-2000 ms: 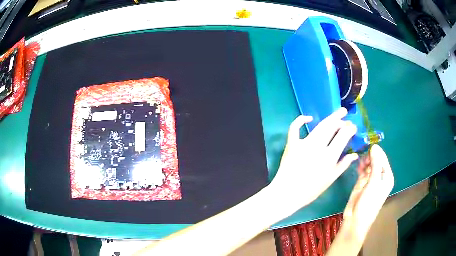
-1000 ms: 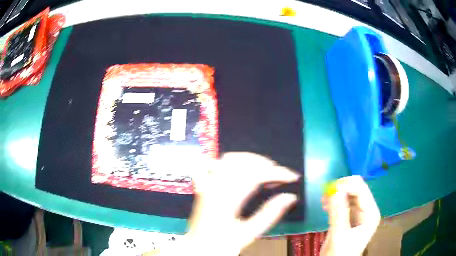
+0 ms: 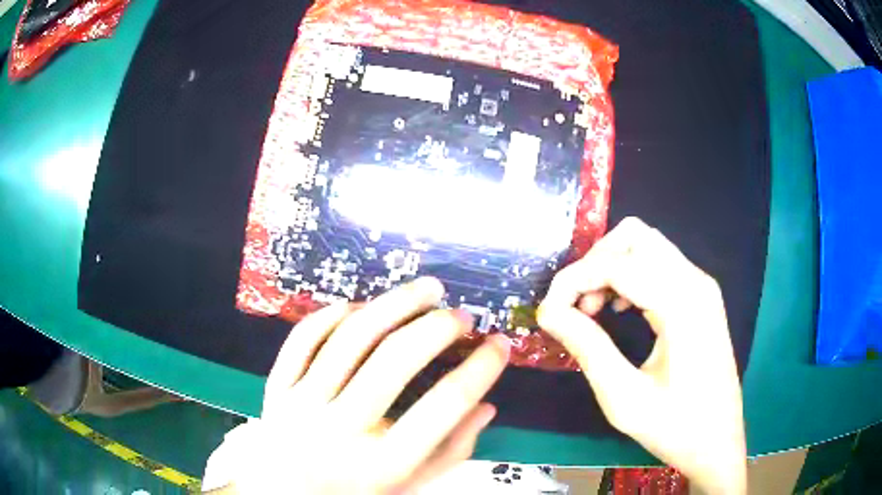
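The black circuit board [image 3: 455, 126] lies on a shiny red bubble bag [image 3: 464, 24] on the black mat [image 3: 184, 164]. Strong glare crosses the board's middle. A small amber-yellow tape piece [image 3: 525, 316] is at the board's near right corner, at my right fingertips. My right hand [image 3: 658, 338] pinches this tape with thumb and index finger. How much of it touches the board cannot be told. My left hand [image 3: 372, 387] rests with its fingers spread, fingertips on the board's near edge beside the tape. It covers part of that edge and the bag.
The blue tape dispenser [image 3: 846, 213] stands at the right, cut off by the frame. Another red-bagged board [image 3: 68, 24] shows at the upper left. The green bench top [image 3: 44, 193] ends in a curved near edge. Red packets [image 3: 646, 482] show below it.
The view has moved closer over the board. My right hand has brought the tape piece from beside the dispenser to the board's corner. My left hand has come to the near edge.
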